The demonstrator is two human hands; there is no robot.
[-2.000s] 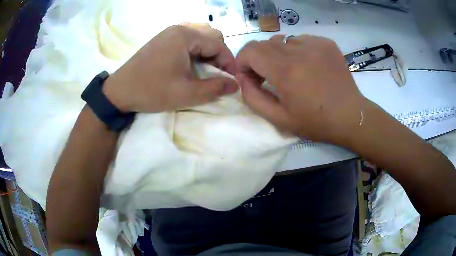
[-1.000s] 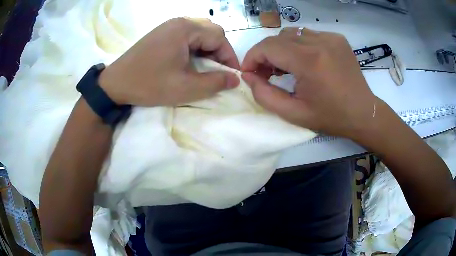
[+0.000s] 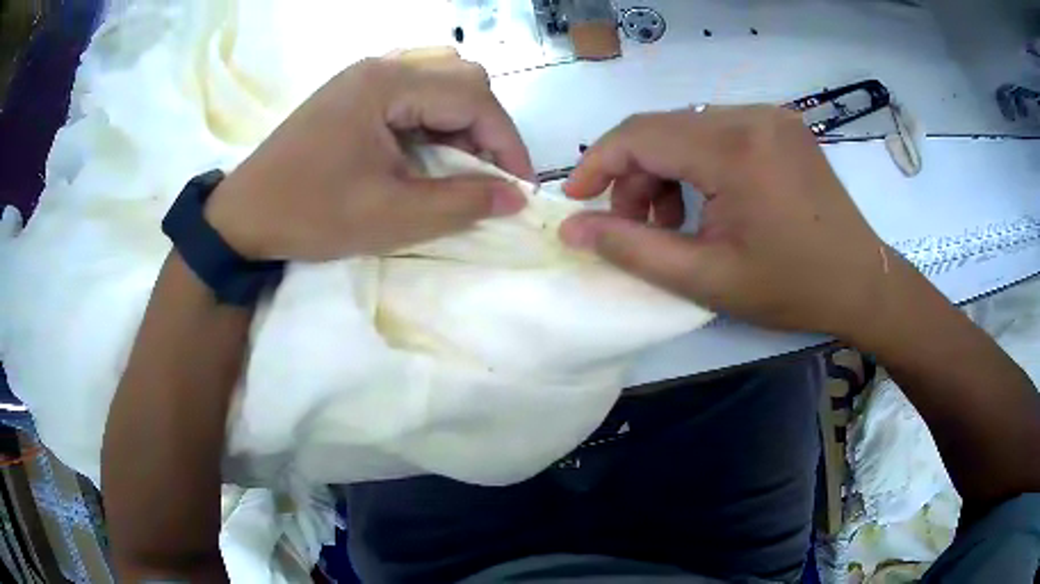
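A cream fabric garment piece (image 3: 479,331) lies bunched over the table's front edge and hangs above my lap. My left hand (image 3: 365,160), with a dark band on the wrist, pinches its upper edge between thumb and forefinger. My right hand (image 3: 730,217) is just right of that point, thumb and forefinger apart at the fabric edge. The thumb tip is at the cloth; whether it presses on it is unclear. The garment bulk spreads to the left under my left forearm.
Black thread snips (image 3: 844,108) lie on the white machine bed, beside a pale thread loop (image 3: 903,143). The needle plate area (image 3: 559,17) is at the top. A ruler marking (image 3: 969,242) runs along the front edge. Cream pieces (image 3: 907,456) are piled below right.
My right thumb and forefinger, pinched together at the fabric edge before, have parted and moved slightly right. My left hand keeps its pinch and has shifted slightly left.
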